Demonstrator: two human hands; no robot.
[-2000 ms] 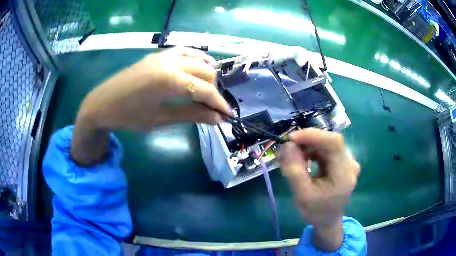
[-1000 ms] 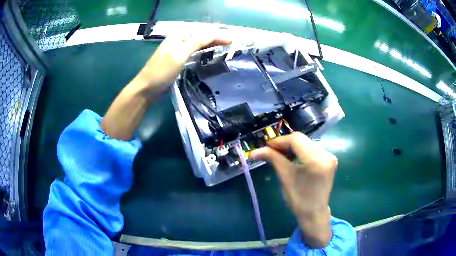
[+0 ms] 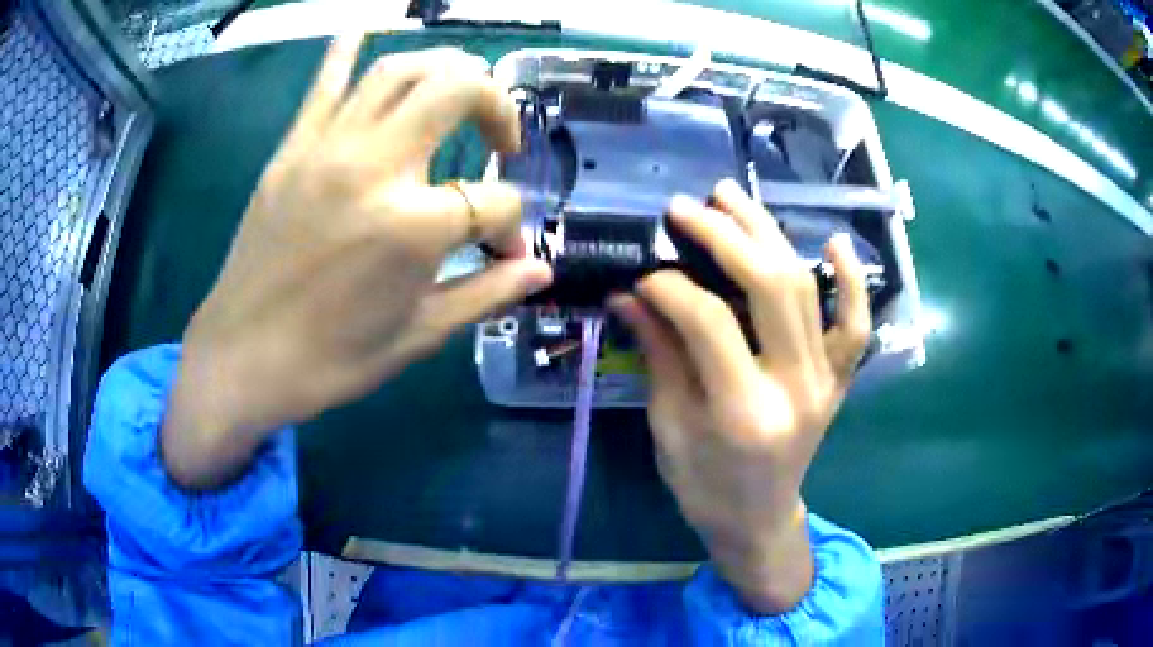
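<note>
The white device housing (image 3: 503, 379) lies on the green surface in front of me, its long front side facing me. A large black module (image 3: 651, 164) fills most of it. A pale purple flat cable (image 3: 579, 436) hangs from the front edge towards my body. My left hand (image 3: 348, 240), with a gold ring, has thumb and fingertips at the module's front left corner, beside dark cables; whether it pinches one is unclear. My right hand (image 3: 746, 379) lies over the module's front right part, fingers bent and spread, hiding much of the front compartment. A small pale connector (image 3: 546, 358) shows there.
A white rail (image 3: 708, 57) runs behind the housing. A metal-framed mesh panel (image 3: 51, 190) stands at the left. Small dark pieces (image 3: 1052, 267) lie on the green surface at the right. A beige edge strip (image 3: 443, 561) runs nearest my body.
The housing now sits squarer to me and farther up in view. My left hand has moved from its back left corner to the front left of the module. My right hand now covers the module's front right.
</note>
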